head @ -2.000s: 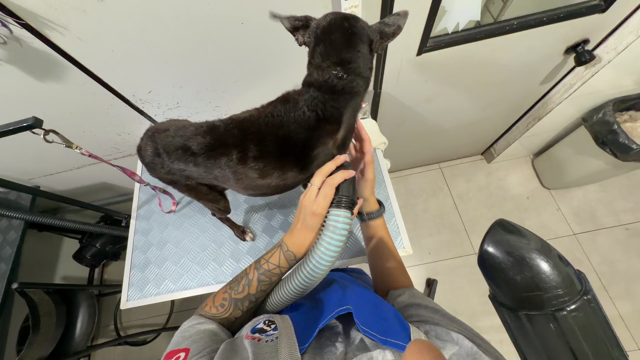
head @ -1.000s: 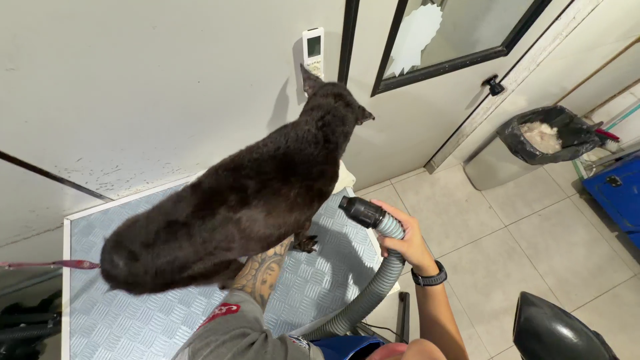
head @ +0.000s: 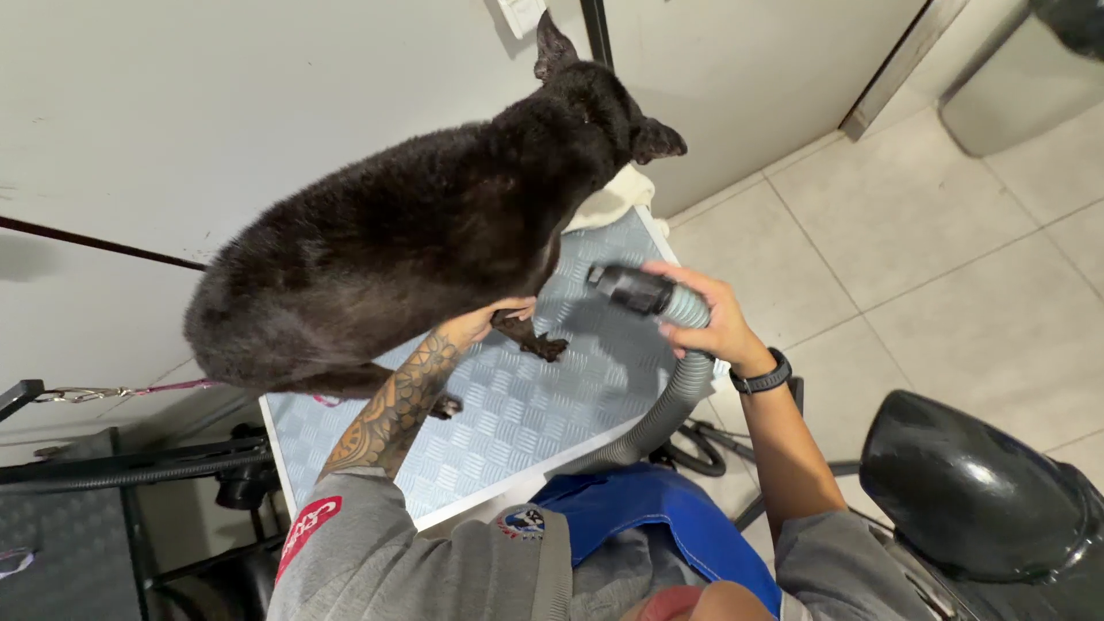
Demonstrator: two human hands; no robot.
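A short-haired black dog (head: 405, 241) stands on a grooming table with a blue-grey textured top (head: 509, 423), its head toward the wall. My right hand (head: 703, 315) is closed around a ribbed grey dryer hose (head: 681, 384) just behind its black nozzle (head: 634, 289), which points left toward the dog's chest without touching it. My left hand (head: 492, 319) reaches under the dog's chest, at the top of a front leg; its fingers are partly hidden, and whether they grip the leg I cannot tell. A pink leash (head: 177, 385) with a metal chain runs from the dog's rear to the left.
A cream towel (head: 612, 198) lies at the table's far corner against the wall. At the right stands a glossy black machine (head: 975, 487); a bin (head: 1026, 86) is at the upper right. Black cables (head: 703, 448) hang beside the table. Another dark table (head: 69, 517) is at the lower left.
Two seconds ago both hands were together near the dog's chest and the hose end; now they are apart. Since one second ago, the nozzle has moved with my right hand. The view has shifted.
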